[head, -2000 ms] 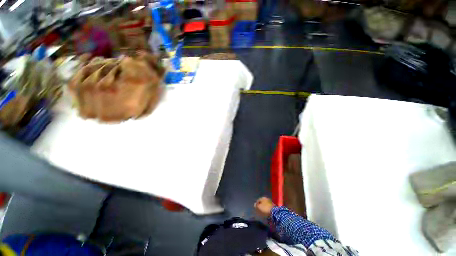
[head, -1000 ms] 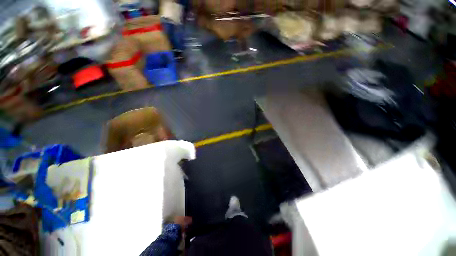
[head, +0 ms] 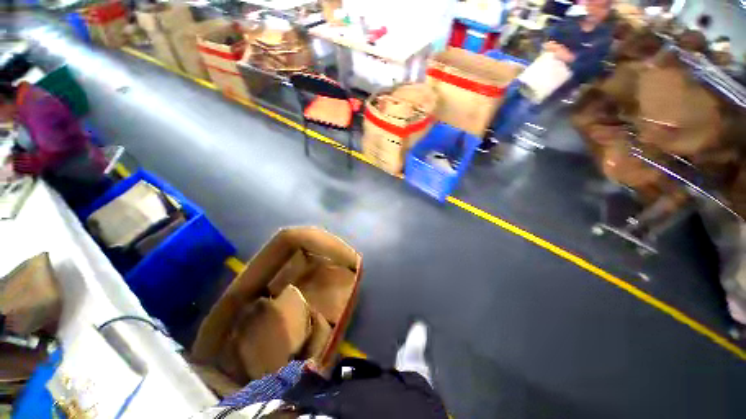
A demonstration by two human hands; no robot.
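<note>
An open brown carton [head: 350,286] stands on the floor just in front of me, left of my white shoe. Brown bag pieces [head: 274,331] lie inside it. My left arm, in a blue checked sleeve, reaches to the carton's near edge. Only a small blurred bit of my left hand [head: 311,366] shows there, between the carton and my dark apron; its fingers cannot be made out. My right hand is out of the picture.
A white-topped bench [head: 106,303] runs along my left. A blue crate [head: 176,262] stands beyond the carton. Across the grey aisle are a red-orange chair [head: 330,112], cartons [head: 397,131], another blue crate [head: 442,159] and a seated person. Racks of brown bags [head: 679,106] stand at right.
The view has moved forward past the white tables into the aisle. The carton, earlier partly behind the table, now stands close in front. My right hand, seen two seconds ago, has left the view.
</note>
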